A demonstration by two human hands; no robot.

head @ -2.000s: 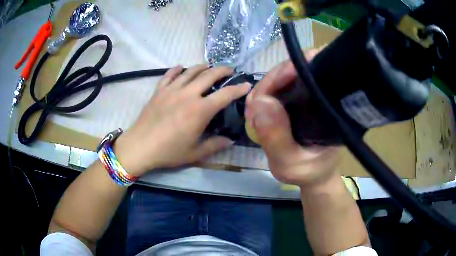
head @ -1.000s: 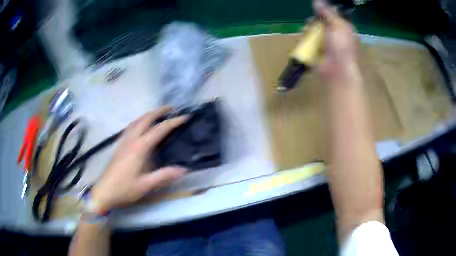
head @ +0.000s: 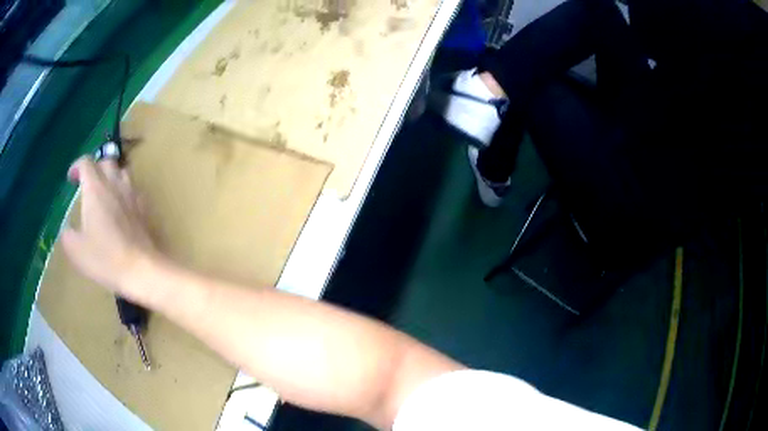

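My right hand (head: 109, 236) reaches in from the bottom, palm down over the electric screwdriver on the brown cardboard sheet (head: 227, 202). The screwdriver's black front end (head: 130, 311) and thin steel bit show below my wrist, pointing at the bottom edge. Its rear end and cord show just past my fingertips. My hand hides the grip, and I cannot tell if my fingers close on it. My left hand is out of the picture. The fan unit is not in view.
A bag of small silver fasteners (head: 34, 391) is cut off at the bottom left, beside white foam (head: 80, 396). Dark-stained cardboard (head: 286, 76) lies beyond the sheet. The white bench edge (head: 324, 244) runs diagonally. A seated person's dark-clothed legs (head: 556, 109) and white shoe are right of it.
The view has swung right. My right hand has brought the screwdriver from the fan unit, through the air, to the cardboard. My left hand, the fan unit and its cable have left the view.
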